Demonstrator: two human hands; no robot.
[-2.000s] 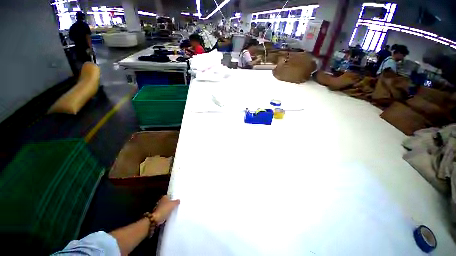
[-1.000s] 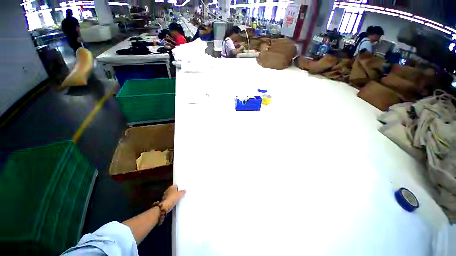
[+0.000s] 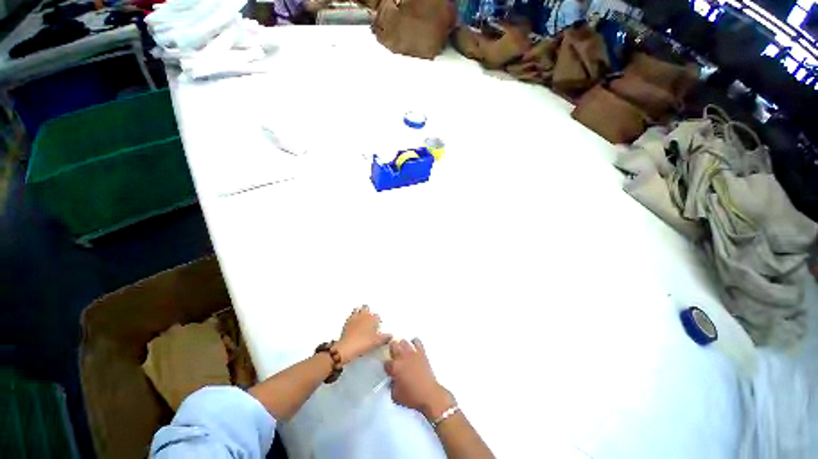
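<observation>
My left hand [image 3: 361, 335], with a brown bead bracelet, is low over the white-topped table [image 3: 511, 260]. My right hand [image 3: 414, 375], with a pale bracelet, is close beside it, its fingers curled. A thin, see-through sheet [image 3: 359, 403], perhaps plastic, shows faintly below the hands; glare hides its edges and whether the fingers grip it. A blue tape dispenser [image 3: 402, 170] with a yellow roll stands farther up the table. A small tape roll [image 3: 435, 148] and a blue one [image 3: 414, 119] are behind it. A dark-blue tape roll [image 3: 698, 325] lies at the right.
Beige bags [image 3: 717, 206] are heaped along the right edge, with brown bags [image 3: 619, 99] beyond. Puffy white material [image 3: 211, 36] is piled at the far left corner. An open carton [image 3: 108, 359] with tan pieces and a green bin [image 3: 112, 161] stand left of the table.
My left hand has left the table's edge and moved in over the top. My right hand has come into view beside it. The view has turned down, closer to the table.
</observation>
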